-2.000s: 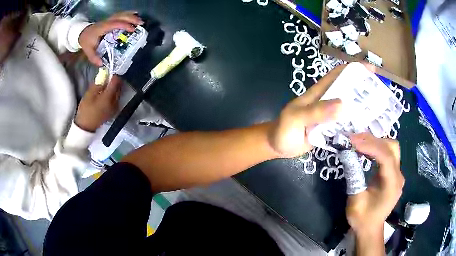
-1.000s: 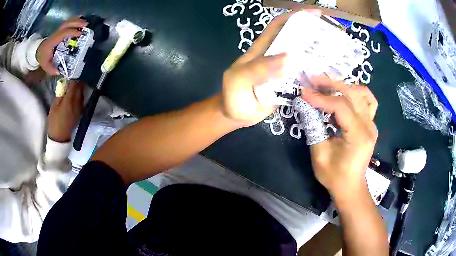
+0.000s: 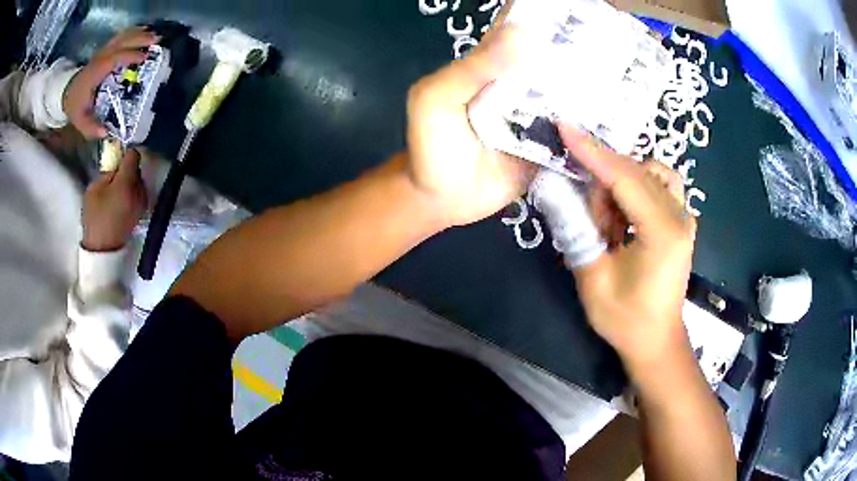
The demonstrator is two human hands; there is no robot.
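A white plastic housing (image 3: 587,70) with rows of slots is held up above the bench at upper centre right. My left hand (image 3: 460,131) grips it at its left side. A black part (image 3: 540,133) sits at its lower edge. My right hand (image 3: 644,235) holds a short whitish, wrapped cylinder, the press tool (image 3: 569,221), just below the housing. My right fingertips touch the housing's lower edge beside the black part. The tool's upper end is partly hidden at the housing.
White U-shaped clips (image 3: 691,99) lie on the dark bench (image 3: 348,122) around the housing. A mallet (image 3: 785,299) lies at right, a second mallet (image 3: 218,89) at left. A neighbouring worker's hands (image 3: 113,202) hold another housing (image 3: 137,92). Clear plastic (image 3: 799,188) lies by the blue edge.
The view has shifted, so the bench things and my hands appear further left and higher than two seconds ago. The housing is tilted differently, and the black part at its lower edge now shows.
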